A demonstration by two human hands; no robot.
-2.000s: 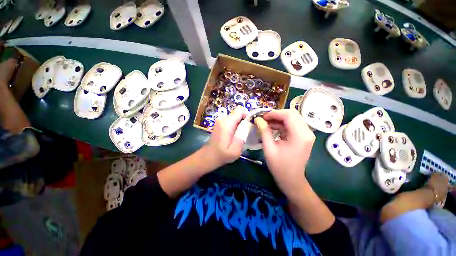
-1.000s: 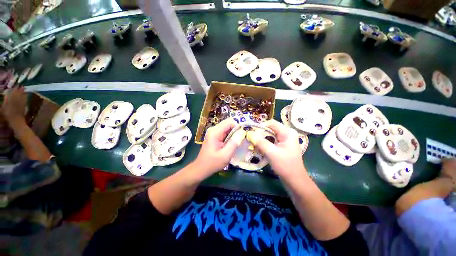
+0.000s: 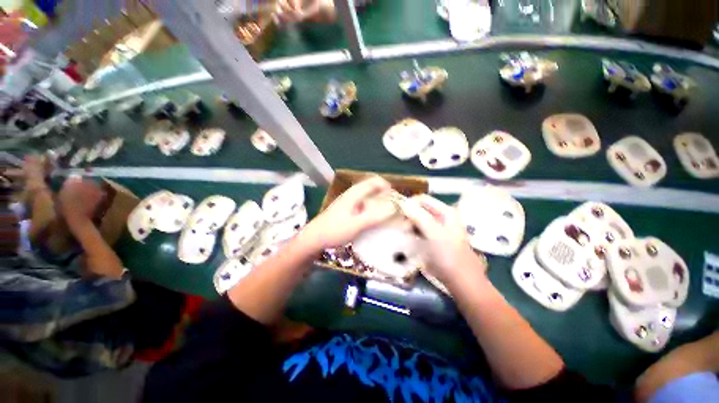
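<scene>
A cream plastic housing (image 3: 381, 250) is held over the parts box, with a dark round opening near its lower right. My left hand (image 3: 359, 211) grips its upper left edge. My right hand (image 3: 438, 234) grips its upper right edge, the fingertips of both hands close together at the top. The image is blurred, so I cannot tell whether an insert is between the fingers. The brown parts box (image 3: 344, 179) is partly hidden behind the hands and housing; some shiny inserts (image 3: 340, 256) show at its lower left. A hand tool with a shiny head (image 3: 352, 296) lies below the box.
Cream housings overlap left (image 3: 202, 228) and right (image 3: 575, 248) of the box. A pale rail (image 3: 552, 189) and a grey post (image 3: 251, 94) border the belt, which carries housings and wired subassemblies (image 3: 527, 71). Other people's arms show at left (image 3: 91, 236) and lower right (image 3: 684, 364).
The view has shifted, so the bench sits lower and more belt shows. My hands have raised the housing's upper edge, and the hand tool below the box is now uncovered.
</scene>
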